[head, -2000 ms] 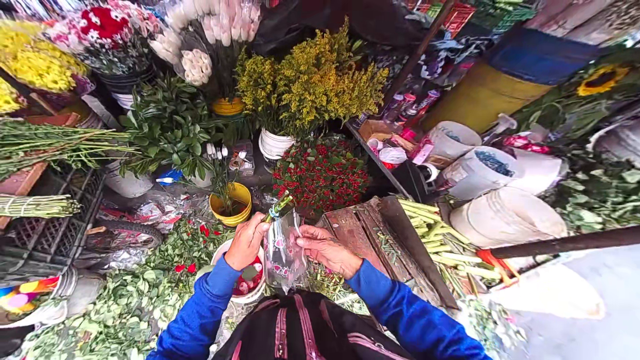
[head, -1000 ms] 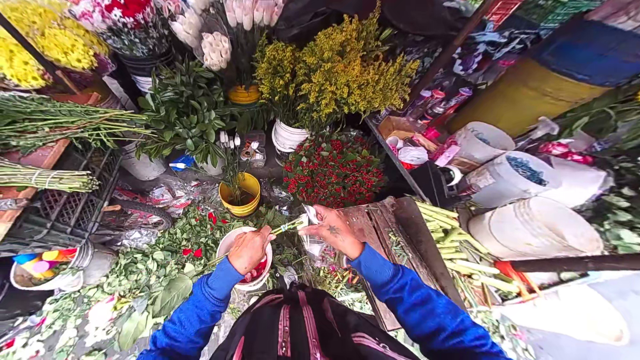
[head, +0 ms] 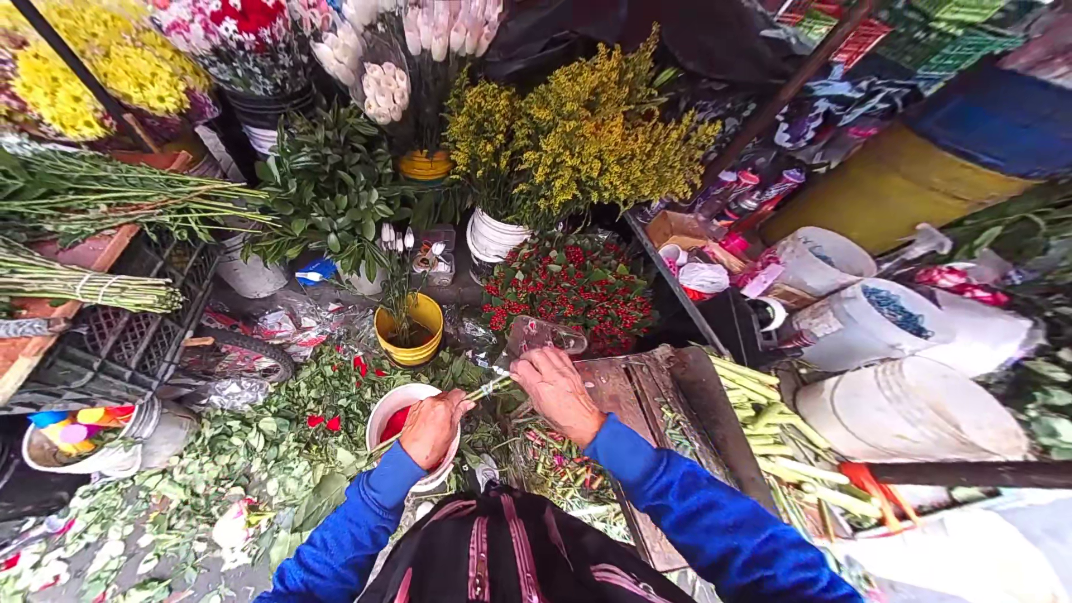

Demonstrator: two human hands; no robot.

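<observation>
My left hand [head: 434, 429] is closed on a green flower stem [head: 488, 388], above a white bucket [head: 394, 410] that has something red in it. To its right, my right hand [head: 557, 395] is at the other end of the stem, with clear printed plastic wrap [head: 544, 336] sticking out beyond its fingers. Whether a flower is inside the wrap cannot be told. A bunch of red berries or small red flowers [head: 569, 293] stands just beyond the right hand. A worn wooden board [head: 628, 402] lies to the right of that hand.
A yellow bucket [head: 410, 331] with white buds stands ahead. Cut stems [head: 762, 419] and white buckets [head: 909, 410] are at the right. A black crate [head: 126, 352] with bundled stems above it is at the left. Leaves [head: 243, 444] litter the ground.
Two seconds ago the plastic wrap hung upright between my hands; now the stem slants across between them and the wrap lies beyond my right hand.
</observation>
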